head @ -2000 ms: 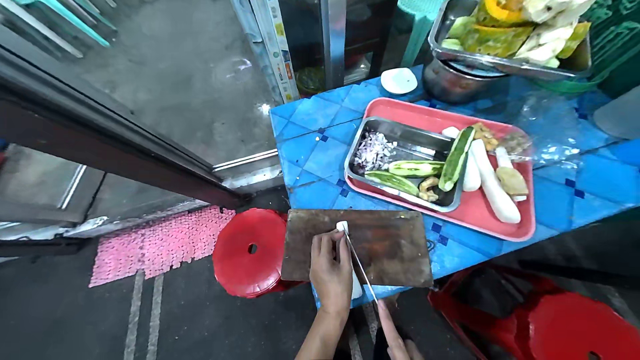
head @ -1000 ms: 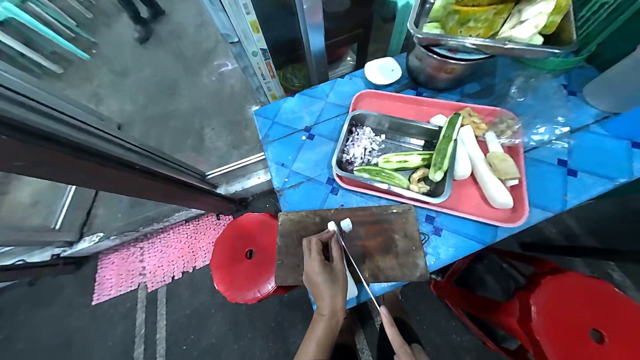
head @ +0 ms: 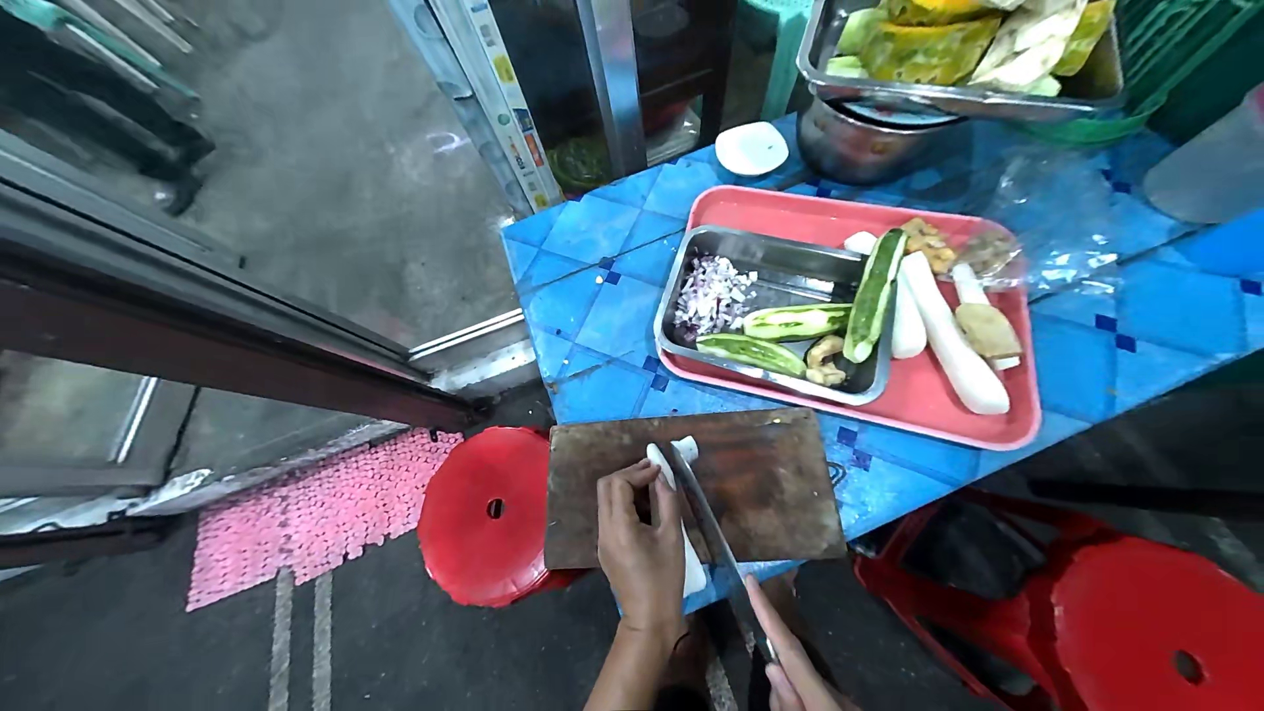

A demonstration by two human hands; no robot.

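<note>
My left hand [head: 640, 533] grips a long peeled white vegetable [head: 693, 563] lying over the near part of a worn wooden cutting board [head: 780, 484]. In my right hand [head: 785, 642] is a long kitchen knife [head: 713, 528], its blade tip on the board against the vegetable's far end. A short cut white piece [head: 685, 449] lies just right of the tip. Behind the board, a steel tray [head: 780, 383] holds chopped purple-white onion [head: 713, 294], halved green vegetables [head: 798, 321] and a ginger-like root piece [head: 826, 360].
The steel tray rests on a pink tray [head: 948, 420] with more white vegetables [head: 953, 346]. Behind are a metal pot [head: 859, 148], a white dish [head: 751, 149] and a tray of cut squash [head: 933, 49]. Red stools [head: 489, 513] flank the blue table [head: 583, 267]. A person's legs [head: 109, 99] show far left.
The white vegetable under my left hand is now visible reaching up to the blade. A person's legs, at the top edge one second ago, are now at the upper left. The view has shifted slightly.
</note>
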